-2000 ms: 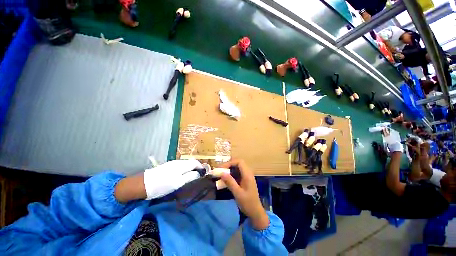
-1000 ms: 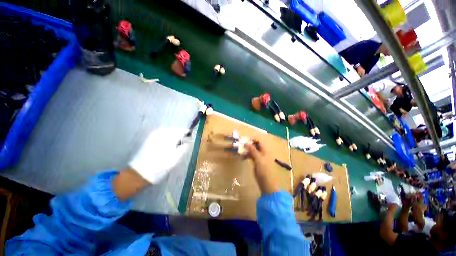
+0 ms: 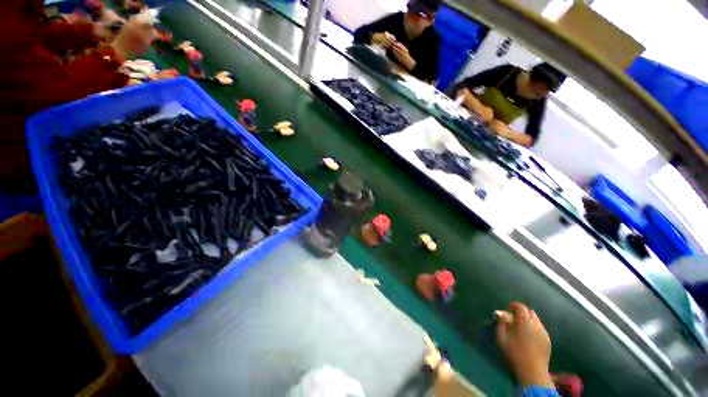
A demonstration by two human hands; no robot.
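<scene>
My right hand [image 3: 526, 341], bare, is over the green belt at the lower right. Its fingertips are on the cream end of an assembled limb [image 3: 503, 316]; its dark part is blurred against the belt. My left hand [image 3: 327, 384], in a white glove, is cut off by the bottom edge; its fingers and anything in them are hidden. An assembled limb [image 3: 432, 358] with a cream end lies at the edge of the grey mat [image 3: 287, 318], blurred.
A large blue bin [image 3: 128, 341] heaped with black limbs [image 3: 178, 194] is at the left. A dark lidded jar [image 3: 338, 213] stands beside it. Red-topped figure parts [image 3: 436, 284] and pale-ended pieces lie on the belt [image 3: 481, 267]. Two people sit across the line; another person's hands are at the upper left.
The view has swung left towards the bin. My right hand has moved from the cardboard to over the belt. My gloved left hand has dropped to the bottom edge.
</scene>
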